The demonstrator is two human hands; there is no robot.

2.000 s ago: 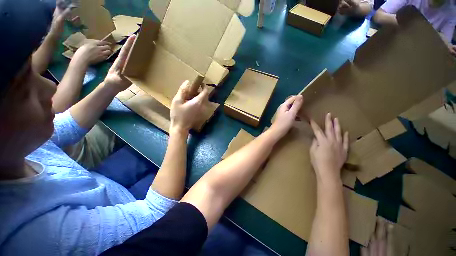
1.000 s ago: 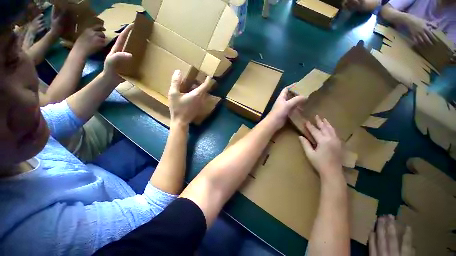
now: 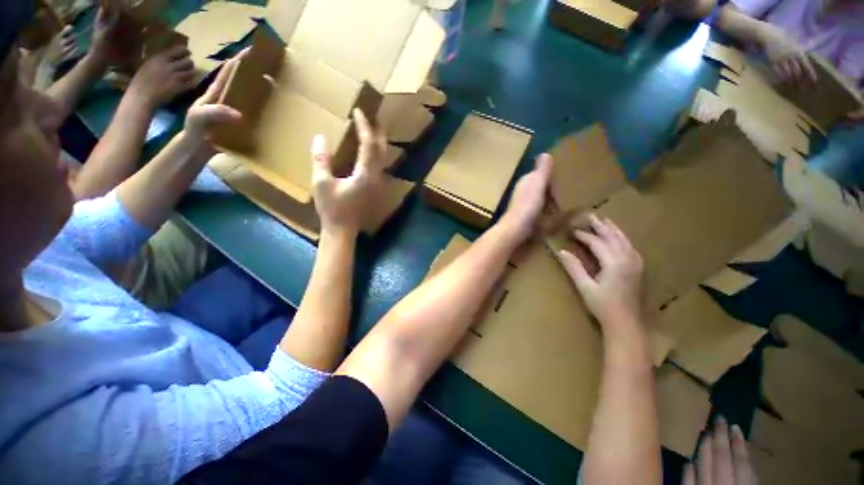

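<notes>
A brown cardboard blank (image 3: 696,213) lies partly folded in front of me, with its large panel towards the right and a smaller flap (image 3: 585,169) raised at its upper left. My left hand (image 3: 532,197) is at the left edge of the blank, with the raised flap against its fingers. My right hand (image 3: 606,265) rests with bent fingers on the near part of the blank. The fingertips of both hands are partly hidden or blurred. More flat blanks (image 3: 540,332) with dark slits lie stacked under my forearms.
A closed box (image 3: 478,166) lies left of my left hand. A person in light blue at left holds a part-folded box (image 3: 317,114). Another box (image 3: 597,21) sits at the far side. Blanks (image 3: 815,398) lie at right, beside another person's hand (image 3: 722,459).
The blank's upper-left flap now stands up, and the large panel has shifted right. My left hand has moved slightly left, its fingers straighter. The neighbour's box has a wall raised near the fingers.
</notes>
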